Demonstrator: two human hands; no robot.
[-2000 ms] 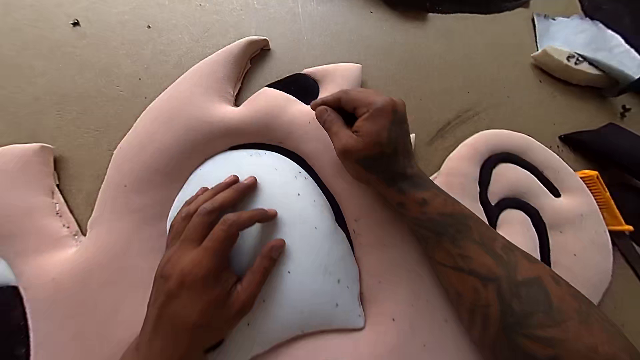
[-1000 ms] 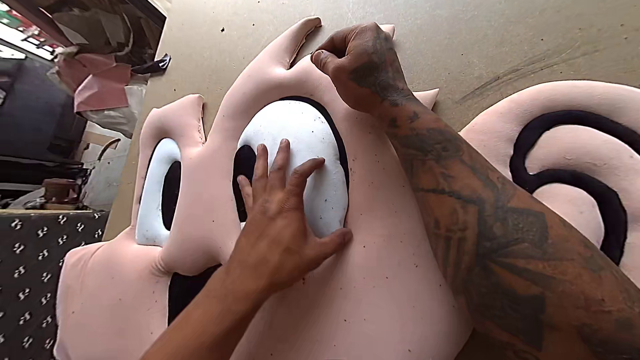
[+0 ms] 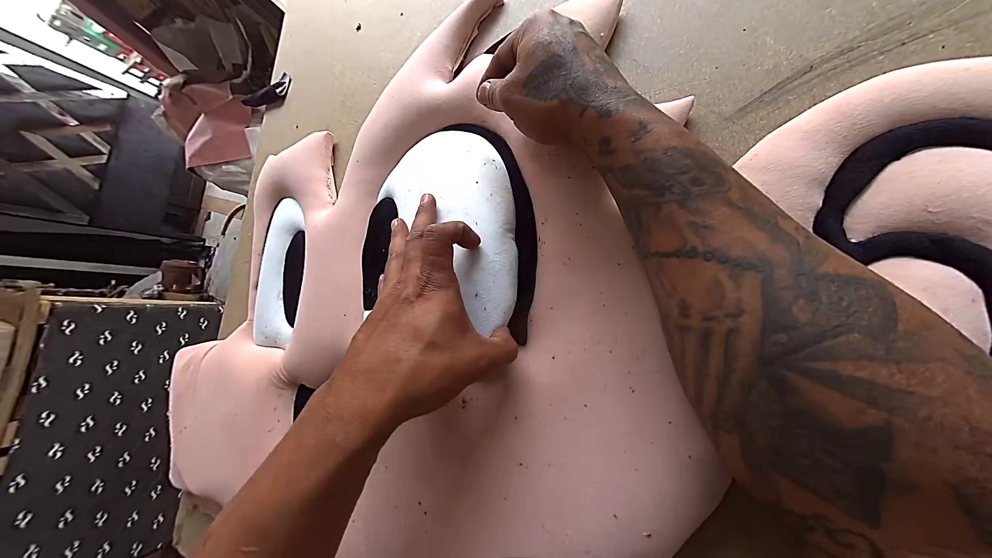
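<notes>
A large padded cartoon face piece [image 3: 589, 403] in pale pink foam or fabric lies on the table. My left hand [image 3: 426, 310] rests with spread fingers on its white padded eye [image 3: 457, 178], which has a black border [image 3: 525, 225] and black pupil [image 3: 378, 240]. The thumb touches the border's lower end. My right hand [image 3: 535, 77] is curled against the pink surface above the eye, near a pointed tuft [image 3: 434, 54]; whether its fingertips pinch anything is hidden. A smaller white eye [image 3: 275, 310] with a black pupil sits at the left.
A second pink padded piece with black curved bands [image 3: 876, 163] lies at the right, beyond my right forearm. Behind the table's left edge stand a black patterned panel [image 3: 101, 418], crumpled pink sheets [image 3: 217, 132] and a dark lattice structure [image 3: 54, 147].
The view has swung left, bringing the smaller eye and the table's left edge into sight. My left hand stays on the white eye, and my right hand stays near the top of the face piece.
</notes>
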